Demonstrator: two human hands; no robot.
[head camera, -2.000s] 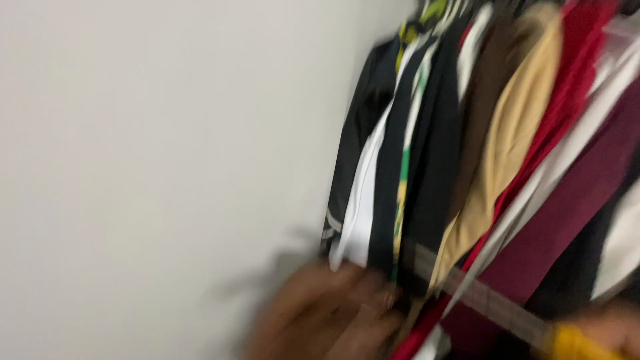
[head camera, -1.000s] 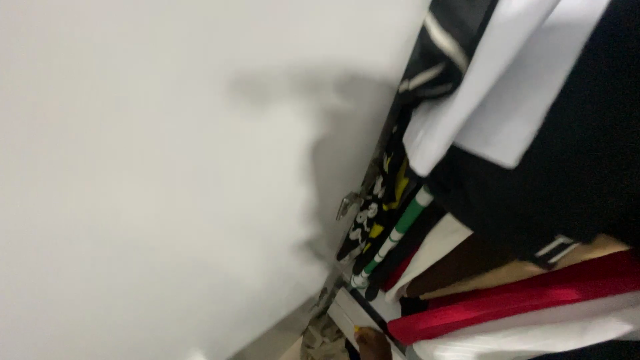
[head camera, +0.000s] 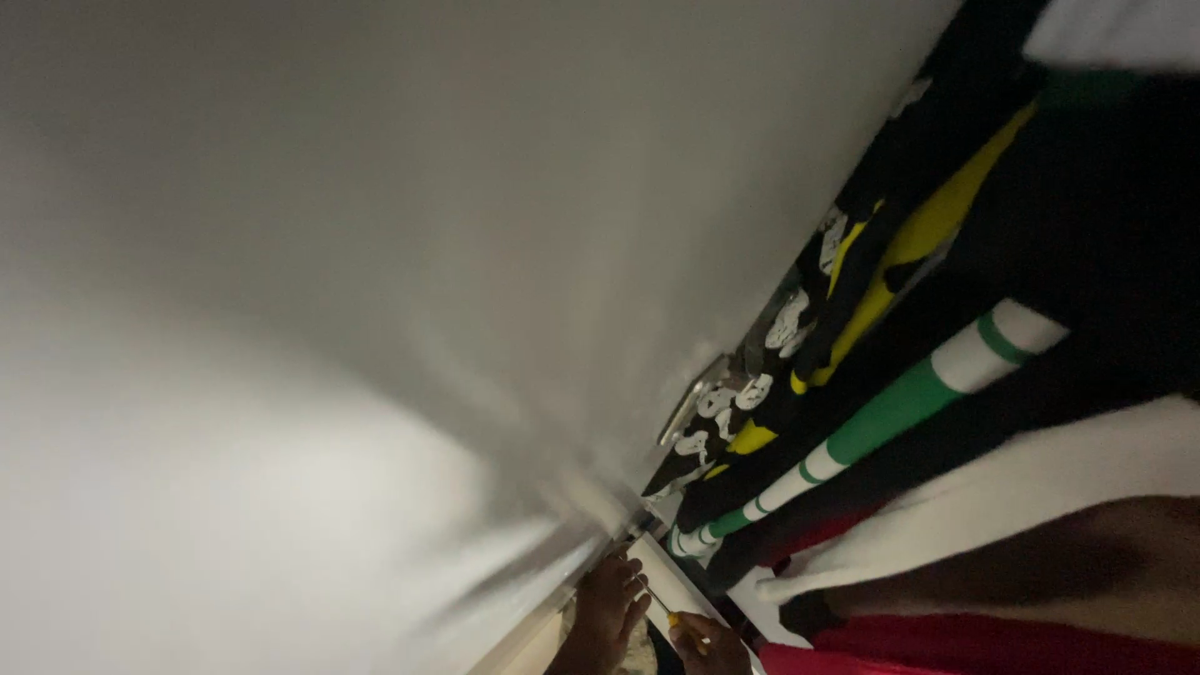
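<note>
Low in the head view, my left hand (head camera: 607, 600) reaches up beside the wall, its fingertips at the end of a white panel or board (head camera: 670, 579). My right hand (head camera: 712, 645) is closed around the yellow handle of a screwdriver (head camera: 673, 619). Its thin metal shaft points up and left toward the left fingers. Whether the left fingers hold anything, or what the tip touches, is too small and dark to tell.
A plain pale wall (head camera: 281, 281) fills the left side. Along the right hang dark clothes, a green and white striped garment (head camera: 891, 412), a cream one (head camera: 1012, 478) and a red one (head camera: 975, 645). A metal fitting (head camera: 692, 398) is beside the wall.
The view has swung strongly. Both hands now show close together at the bottom, by the white panel; two seconds ago they were farther apart near the hanging clothes.
</note>
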